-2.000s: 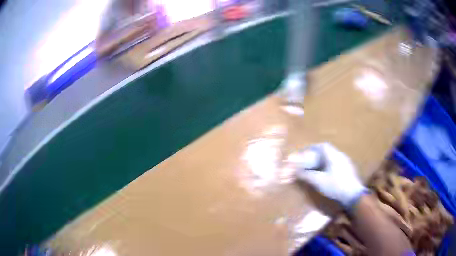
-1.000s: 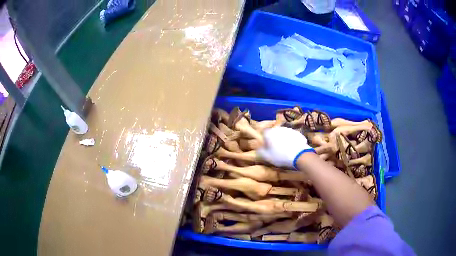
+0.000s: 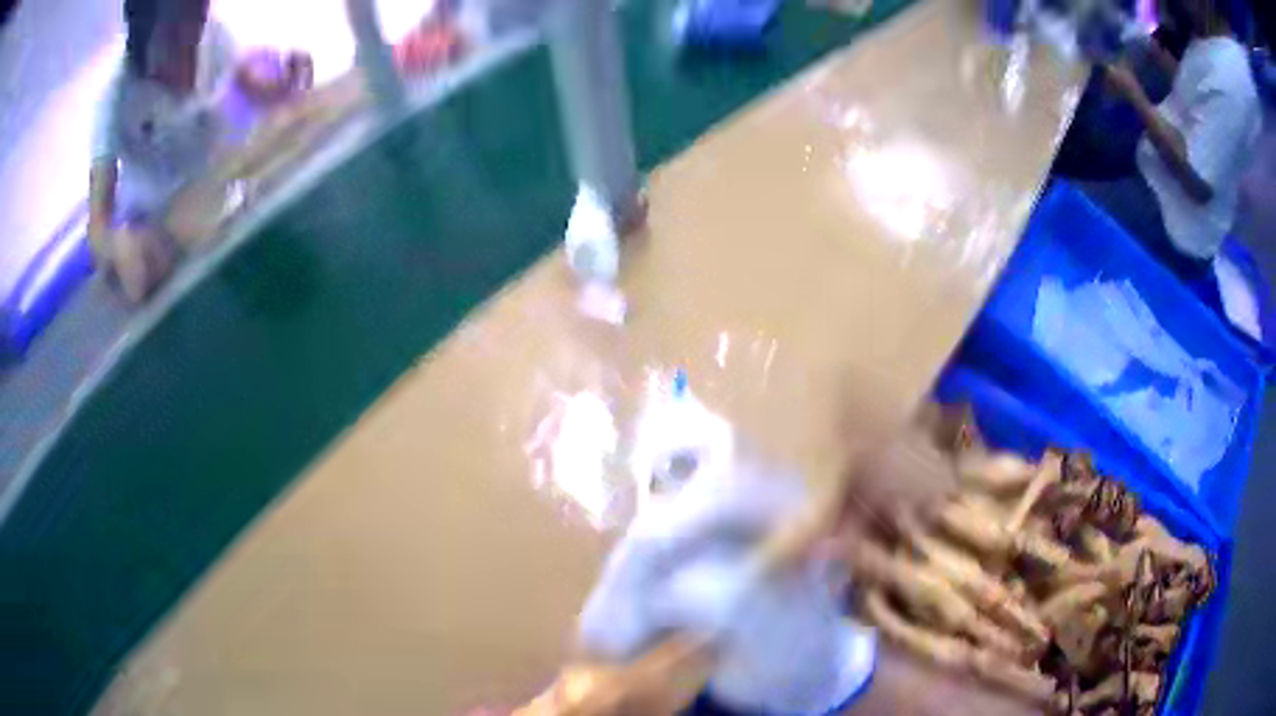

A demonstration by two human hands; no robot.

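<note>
My right hand (image 3: 756, 595), in a white knit glove with a blue wrist edge, is blurred at the lower middle, over the table's near side. It is closed on a tan figurine leg (image 3: 807, 532). A blurred brown end, apparently the foot, points up right. A tan-orange shape (image 3: 623, 681) shows below the glove; I cannot tell whether it is the same leg. My left hand cannot be made out. A white glue bottle (image 3: 679, 441) with a blue tip stands or lies just beyond the glove. Tan legs (image 3: 1085, 574) fill the parts crate (image 3: 1210, 629) at the right.
A second white bottle (image 3: 591, 238) is beside the metal post (image 3: 588, 98), with a small white piece (image 3: 602, 301) near it. The green belt (image 3: 322, 294) runs beyond the table. A neighbouring blue crate (image 3: 1043, 266) holds pale sheeting. People are across the belt and at upper right.
The view has swung from the crate back toward the table and belt. My gloved hand has left the crate and is over the table with a leg in it.
</note>
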